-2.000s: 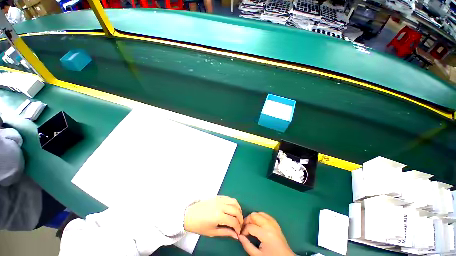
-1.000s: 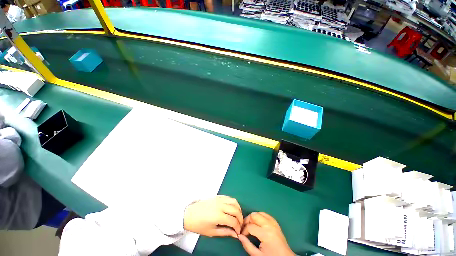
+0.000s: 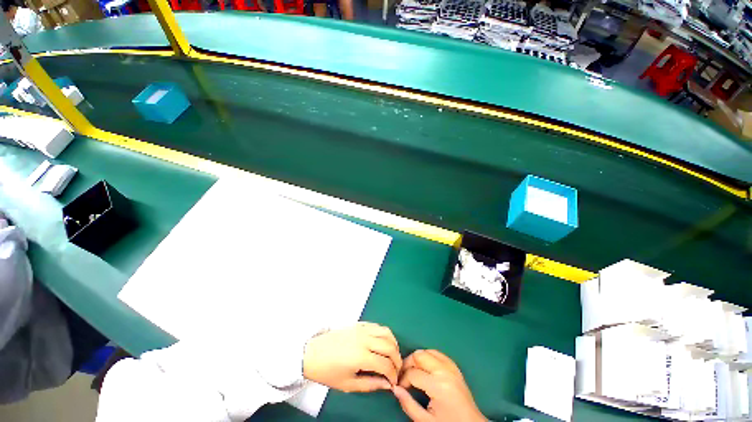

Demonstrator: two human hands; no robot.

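Note:
My left hand (image 3: 353,358) and my right hand (image 3: 435,386) meet fingertip to fingertip at the lower middle of the head view. Any item between the fingertips is too small or hidden to tell. My left sleeve lies over the near part of a large white sheet (image 3: 264,264) on the green bench. An open black parts bin (image 3: 485,274) with small white parts inside stands beyond my hands at the yellow edge strip. A white flat box or card (image 3: 549,381) lies right of my right hand.
White retail boxes (image 3: 631,358) stand stacked at right. Two blue boxes, one at right (image 3: 542,208) and one at left (image 3: 162,102), sit on the conveyor belt (image 3: 330,140). Another black bin (image 3: 97,218) and a person's grey sleeve (image 3: 16,288) are at left.
Both blue boxes have moved to the right along the belt. The neighbour's sleeve has shifted slightly at left. My hands have not visibly moved.

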